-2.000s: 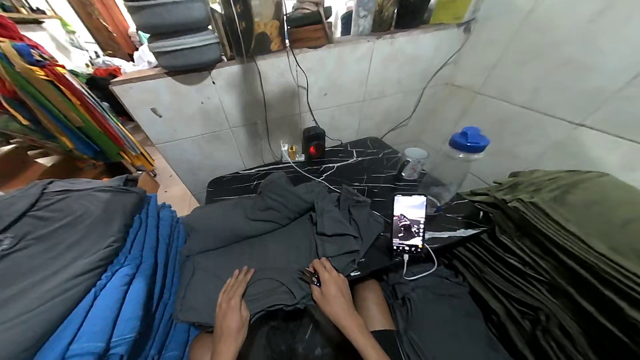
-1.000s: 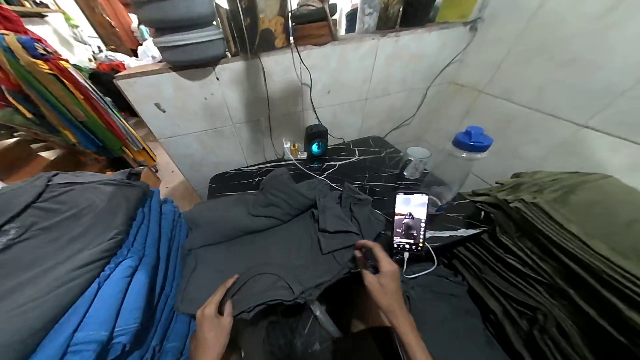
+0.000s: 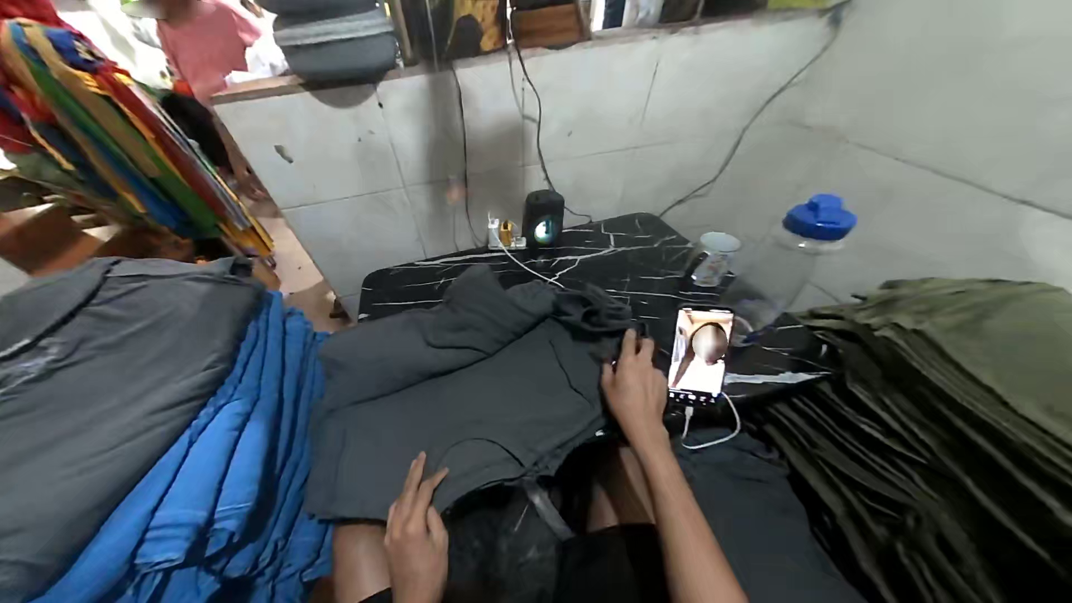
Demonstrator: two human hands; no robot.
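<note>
A dark grey cloth garment (image 3: pixel 502 394) lies spread over my lap and the near part of a black marble-patterned table (image 3: pixel 410 285). My left hand (image 3: pixel 416 536) rests at its near edge, fingers apart, beside a curved seam. My right hand (image 3: pixel 635 389) is at the garment's right side near bunched fabric; a small dark object shows by its fingers, too hidden to name. Just right of that hand stands a lit phone (image 3: pixel 702 352) with a white cable plugged in. Below my hands, a dark plastic bag (image 3: pixel 502 548) seems to lie between my legs.
Folded blue (image 3: pixel 226 469) and grey garments (image 3: pixel 126 360) are stacked at left, olive and dark ones (image 3: pixel 963 360) at right. A clear bottle with a blue lid (image 3: pixel 819 219), a cup (image 3: pixel 713 258) and a small black speaker (image 3: pixel 543 219) stand on the table. A person in pink (image 3: pixel 205 42) is at back left.
My right hand has moved forward and right, away from the near edge, to the garment's right side. The bunched fabric there has changed shape. The phone's picture and the speaker's light have changed.
</note>
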